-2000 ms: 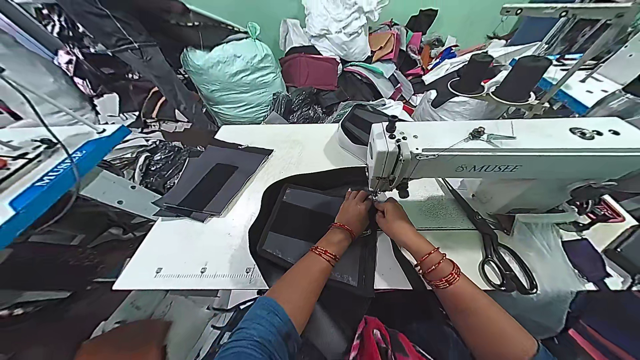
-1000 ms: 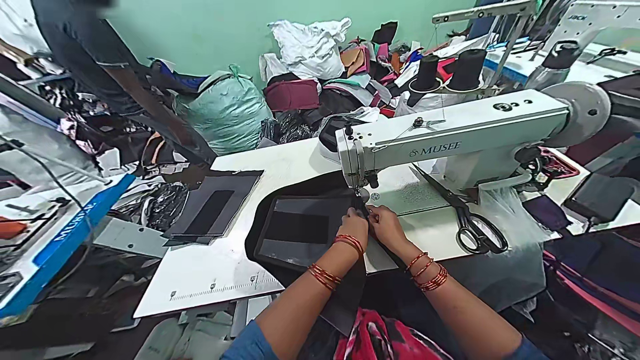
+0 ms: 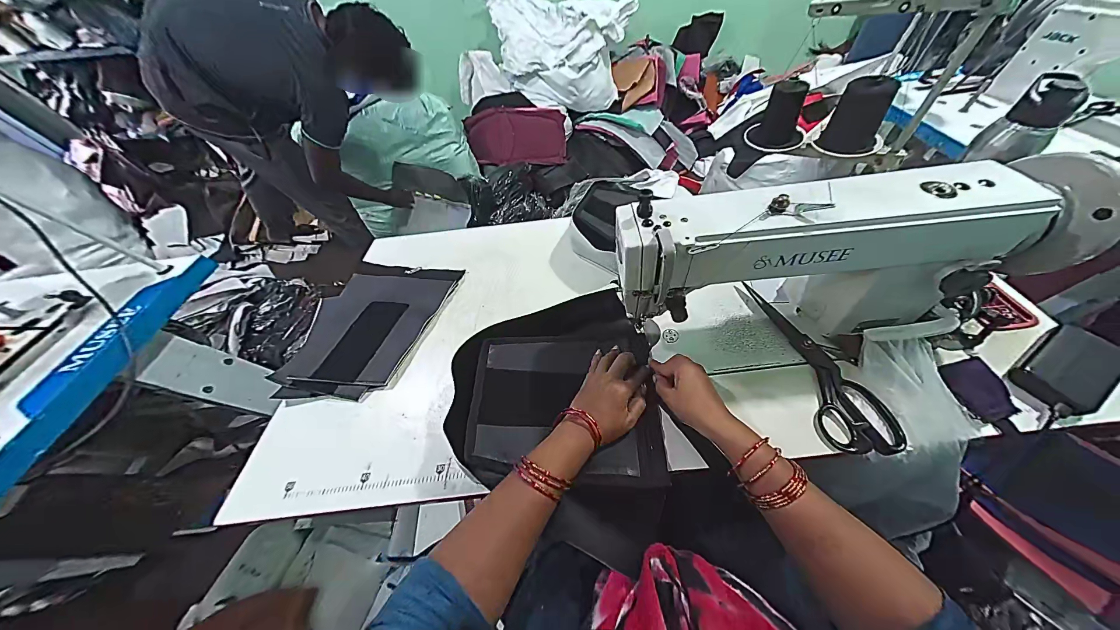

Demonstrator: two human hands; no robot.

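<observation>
A black fabric piece with a grey-banded rectangular panel [image 3: 525, 398] lies on the white sewing table, its right edge at the needle of a Musee sewing machine [image 3: 840, 249]. My left hand [image 3: 615, 394] rests with bent fingers on the panel, just below the presser foot. To its right, my right hand [image 3: 691, 392] pinches the edge of the black fabric close to the needle. Black-handled scissors [image 3: 840, 394] lie on the machine bed, right of my right hand. On the table's left part sits a stack of grey panels with black strips [image 3: 372, 328].
Another person [image 3: 262, 105] bends over a pale green sack [image 3: 407, 144] beyond the table. Fabric scraps [image 3: 604, 122] are heaped by the wall. Black thread cones [image 3: 857, 114] stand behind the machine. A blue-edged table [image 3: 114, 350] is at the left; a dark pouch [image 3: 1072, 367] lies right.
The other person has bent down by the green sack; one second ago they stood more upright at the left. Both my hands remain at the fabric near the needle.
</observation>
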